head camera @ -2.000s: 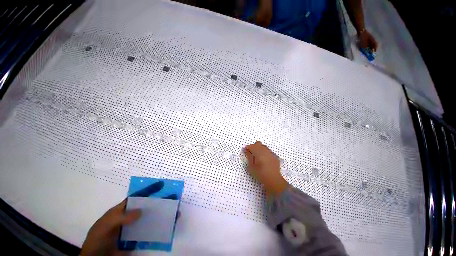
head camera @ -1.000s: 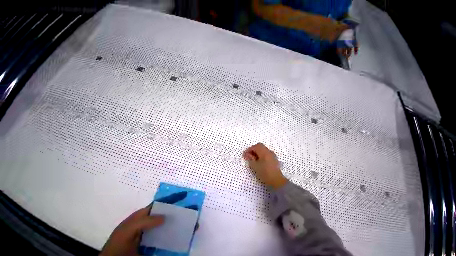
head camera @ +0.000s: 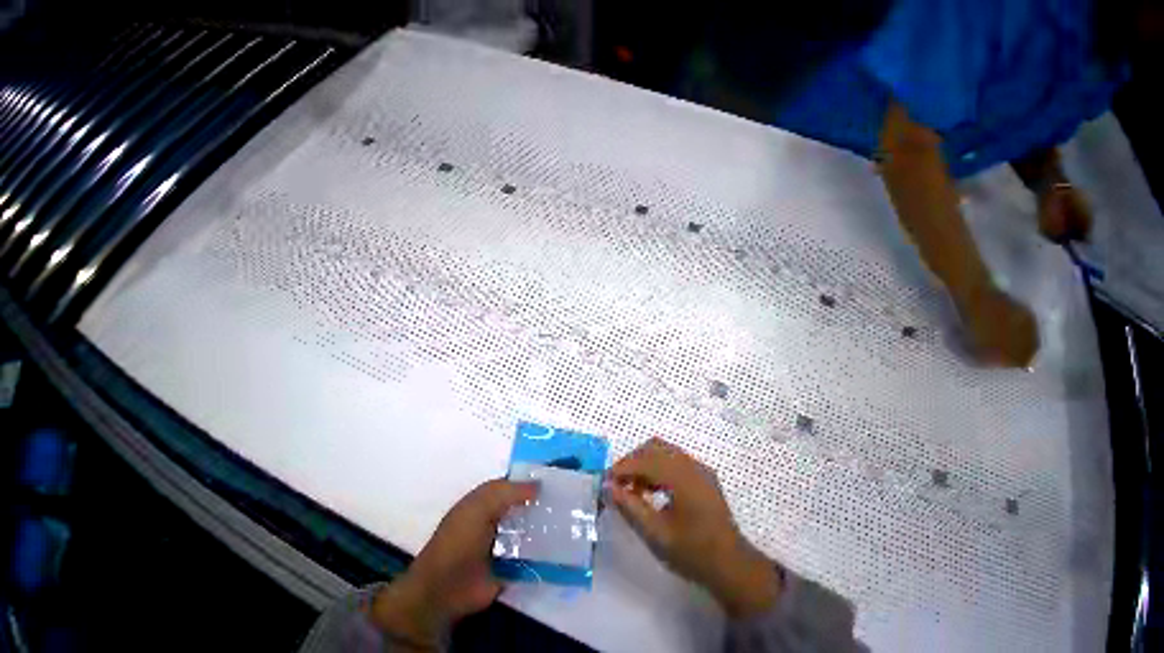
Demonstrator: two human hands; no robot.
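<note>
A large white panel [head camera: 421,230] covered in fine dark dots lies in front of me, with small grey squares [head camera: 719,389] spaced along two rows. My left hand [head camera: 453,555] grips a blue film sheet [head camera: 559,443] with a white sheet [head camera: 549,517] on its face, thumb on top, above the panel's near edge. My right hand [head camera: 677,510] is at the right edge of the blue film, fingertips pinched together. Whether a small piece is between these fingertips is too blurred to tell.
Shiny metal rollers [head camera: 166,140] lie at the left, and more [head camera: 1139,408] at the right edge. A person in blue workwear [head camera: 989,77] stands across the panel, one hand [head camera: 1002,332] over its far right part. Blue items [head camera: 45,459] show at the lower left.
My right hand has moved back from the panel to the blue film. A grey square now shows where that hand was. My left hand has shifted right. The other person's arm now reaches over the panel.
</note>
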